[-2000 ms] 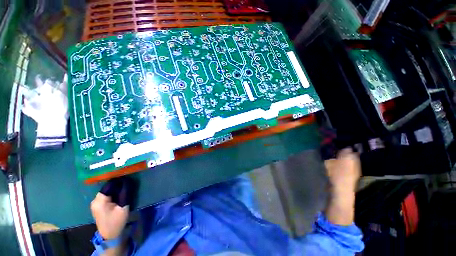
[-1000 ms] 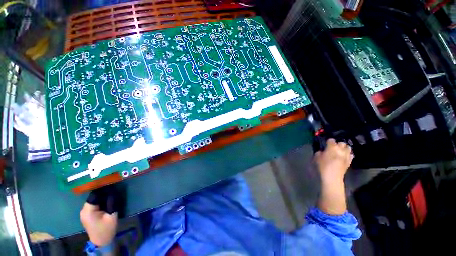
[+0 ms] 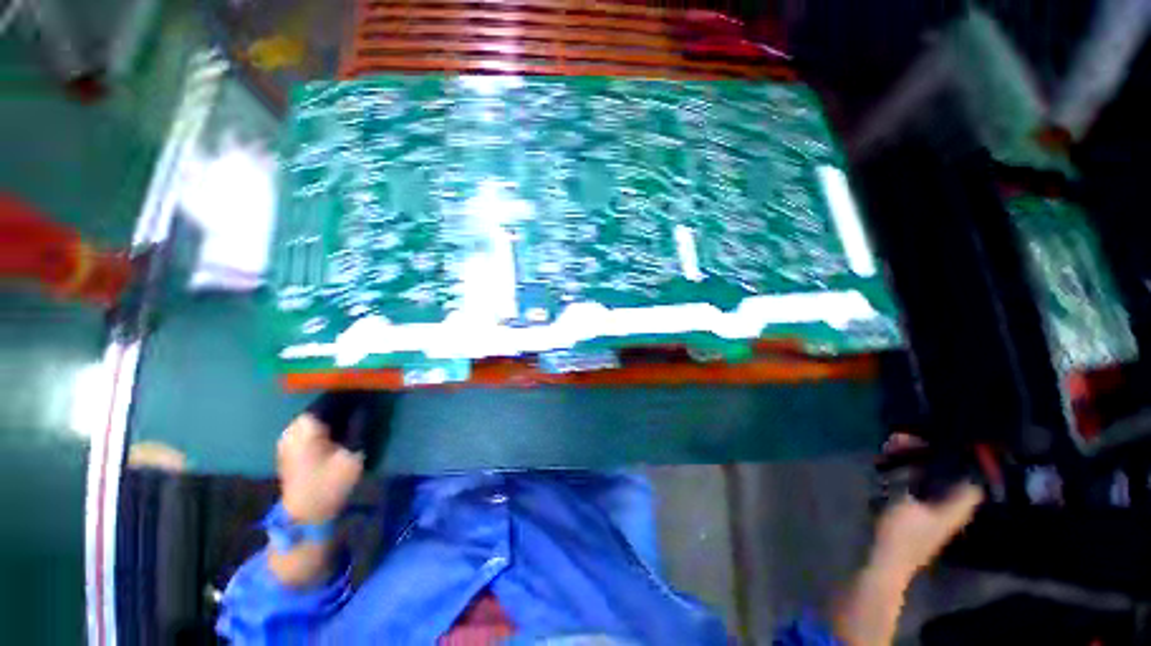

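The green printed circuit board (image 3: 606,189), with white traces and a wide white strip along its near edge, lies on the orange-brown slotted fixture (image 3: 429,44). The view is motion-blurred. My left hand (image 3: 318,469) is below the board's near left corner, with black coverings on its fingertips; whether it grips anything is hidden. My right hand (image 3: 928,520) is off the board's near right corner, apart from it. Its fingers are closed around a small black tool with red parts, which looks like the side cutters (image 3: 932,469); its jaws are not clear.
White gloves (image 3: 230,208) lie left of the fixture on the green bench top (image 3: 631,429). A pale rail with a red stripe (image 3: 107,467) runs along the left. Dark racks with another green board (image 3: 1073,278) stand at right. A dark red object (image 3: 726,35) is on the fixture's far right.
The view has turned, so the board now sits further right and nearly level. My right hand has moved outward, further from the board's corner. My left hand stays near the board's left corner.
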